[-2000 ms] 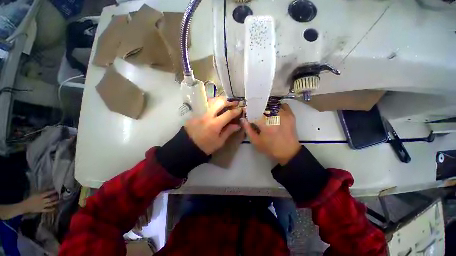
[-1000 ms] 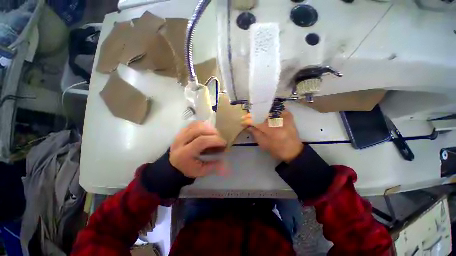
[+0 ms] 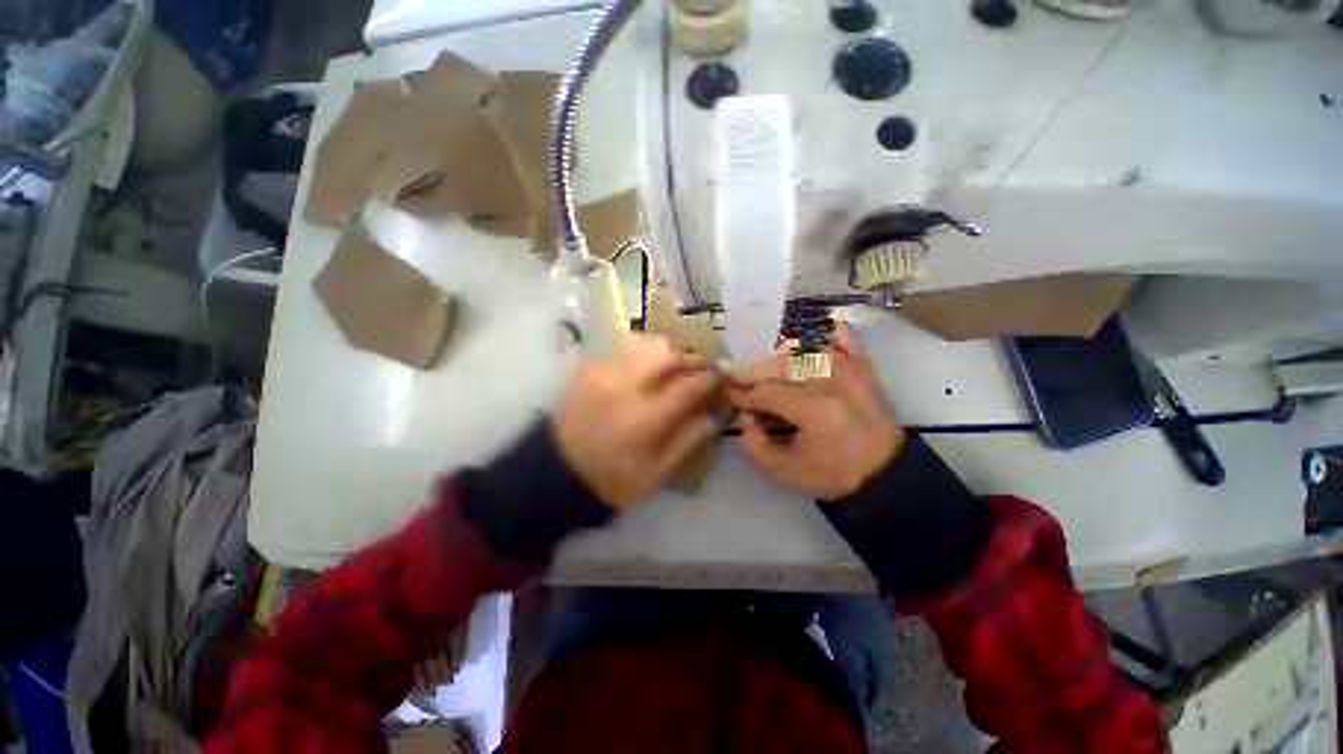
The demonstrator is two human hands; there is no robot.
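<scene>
A brown cut piece (image 3: 692, 469) lies at the front of the machine head, partly under my hands. My left hand (image 3: 638, 417) is blurred, with its fingertips on the brown piece left of the needle area. My right hand (image 3: 819, 417) pinches the edge of the piece with thumb and fingers, just below the tension spring. The needle and presser foot are hidden behind the white upright cover (image 3: 753, 221) and my fingers. The white lamp head (image 3: 589, 305) hangs just above my left hand.
Loose brown panels (image 3: 442, 140) lie at the back left, with a single panel (image 3: 386, 299) nearer. Another panel (image 3: 1016, 305) lies under the machine arm (image 3: 1060, 177), beside a flat black rectangle (image 3: 1083, 388) and a black-handled tool (image 3: 1187, 442). Grey-brown cloth (image 3: 162, 545) is heaped at left.
My left hand moved from the piece's lower left up to my right fingertips. My right hand stayed near the needle area, its fingers now more curled. The whole view shifted slightly.
</scene>
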